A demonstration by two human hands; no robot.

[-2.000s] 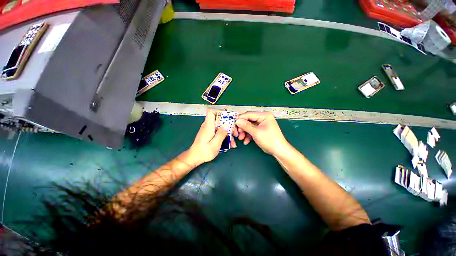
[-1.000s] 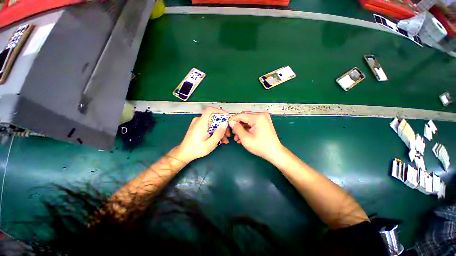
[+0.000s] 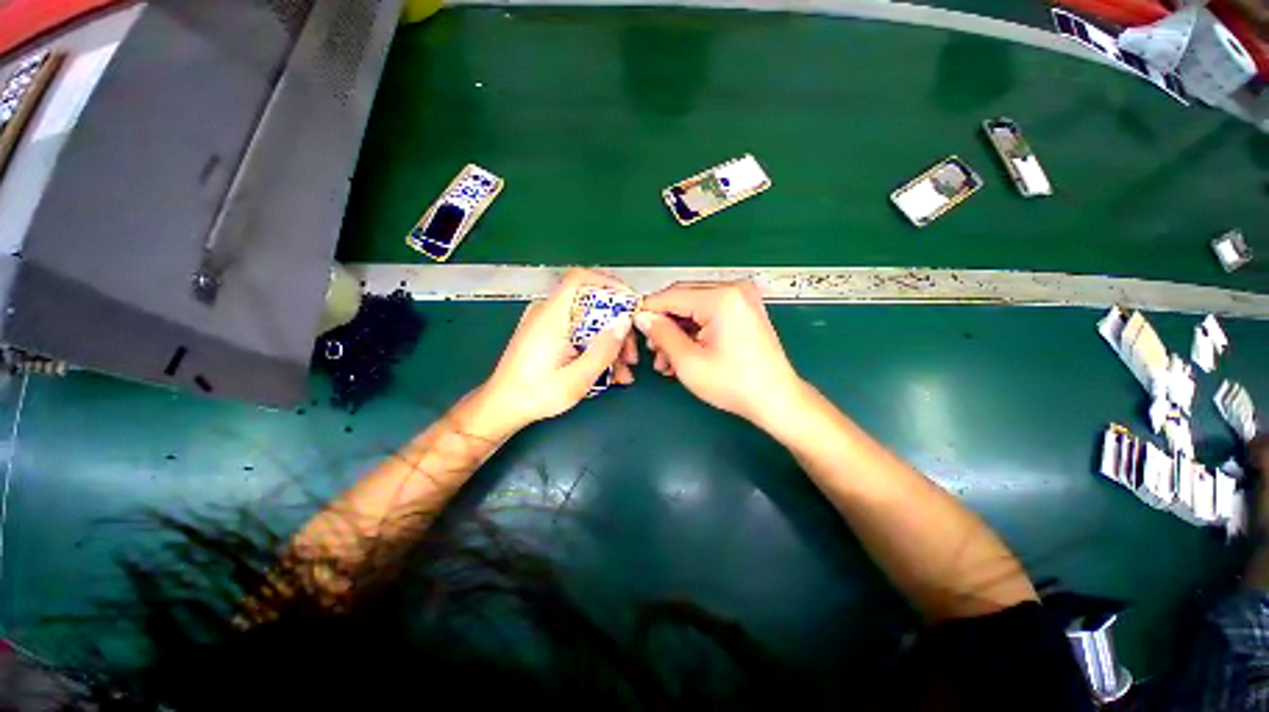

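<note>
A slim phone unit [image 3: 603, 314], with a white keypad face and blue key spots, is held upright in my left hand [image 3: 540, 359]. Its dark screen end points toward me, mostly hidden by my thumb and fingers. My right hand [image 3: 713, 348] is at the phone's upper right edge, with thumb and index finger pinched together. Whether a small piece is between those fingertips, I cannot tell. Both hands are just in front of the pale strip [image 3: 891, 285].
On the green belt lie a phone unit [image 3: 457, 212], a partly assembled unit [image 3: 717, 188] and open housings [image 3: 937, 191]. A grey case [image 3: 153, 181] stands left, a black clump [image 3: 373, 348] beside it. White flat parts [image 3: 1176, 473] and a silver spool [image 3: 1099, 654] are right. A person's sleeve [image 3: 1239, 647] shows.
The phones on the belt have shifted left. The held phone has moved slightly left with my left hand and turned a little. My right fingertips stay at its edge. The sleeve has appeared at right.
</note>
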